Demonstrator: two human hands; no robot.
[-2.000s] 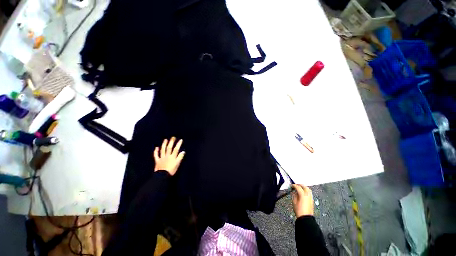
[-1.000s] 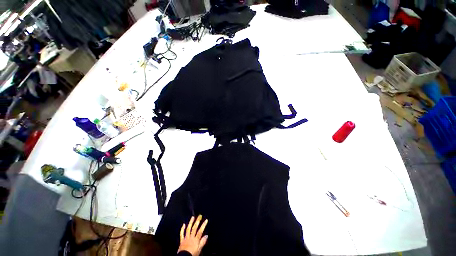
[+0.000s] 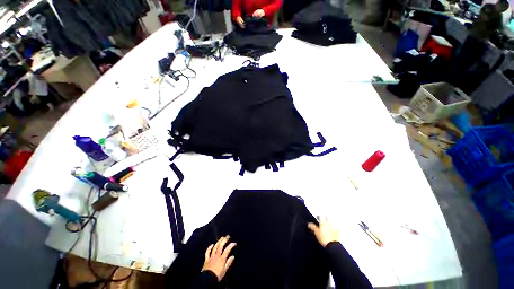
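A black sleeveless garment (image 3: 262, 242) lies flat at the table's near edge, its narrow end pointing away. My left hand (image 3: 218, 258) rests on it with fingers spread. My right hand (image 3: 323, 231) is at its right edge, with fingertips touching the cloth; whether they pinch it I cannot tell. A pile of black garments (image 3: 242, 115) with narrow straps sticking out lies beyond. Black straps (image 3: 173, 214) lie loose to the left. The garment's lower part is cut off by the picture's edge.
Right on the white table (image 3: 332, 186): a red thread cone (image 3: 373, 161) and small snips (image 3: 371, 233). Left: a purple bottle (image 3: 90, 148), thread spools (image 3: 105, 200), a corded teal tool (image 3: 59, 209). A person in red (image 3: 256, 11) handles black cloth at the far end. Blue crates (image 3: 482, 155) stand right.
The view has tilted up and shows more of the table. The near garment now lies separate from the pile. My right hand has come from the lower right to the garment's upper right edge.
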